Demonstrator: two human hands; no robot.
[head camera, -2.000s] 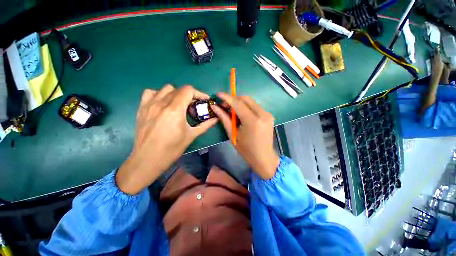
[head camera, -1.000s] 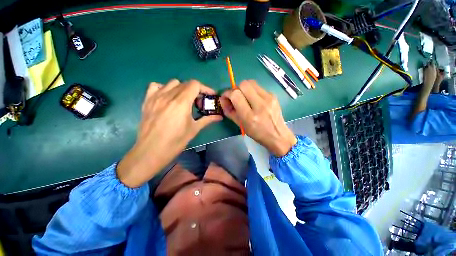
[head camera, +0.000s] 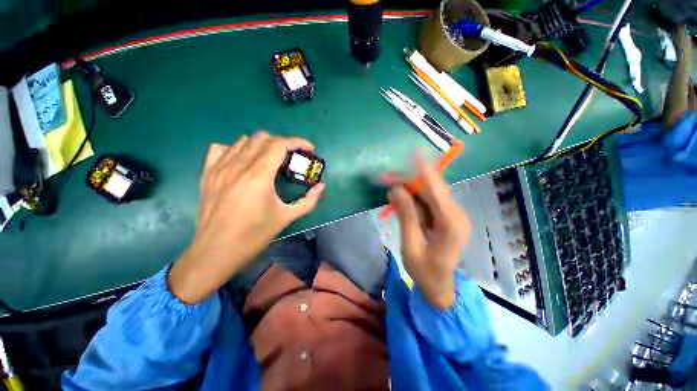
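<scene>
My left hand (head camera: 241, 187) grips a small black electronic module (head camera: 303, 167) between thumb and fingers over the front of the green mat. The module's open face, with gold and white parts, is turned up. My right hand (head camera: 434, 221) is to the right of the module, apart from it, and blurred. It holds a slim orange stick tool (head camera: 449, 157) slanting through the fingers. Two more open modules lie on the mat, one at the back (head camera: 293, 75) and one at the left (head camera: 116, 180).
Silver tweezers (head camera: 419, 118) and white-and-orange tools (head camera: 447, 88) lie right of centre. Behind are a brown pot (head camera: 452, 38), yellow-brown sponge (head camera: 506, 87) and hanging screwdriver (head camera: 364, 34). A tray of dark parts (head camera: 585, 229) stands right, near another person's sleeve (head camera: 657, 164). Notes (head camera: 69, 130) lie left.
My right hand has moved away from the module to the right, and the orange stick has tilted from near upright to a slant. My left hand still holds the module, now slightly turned.
</scene>
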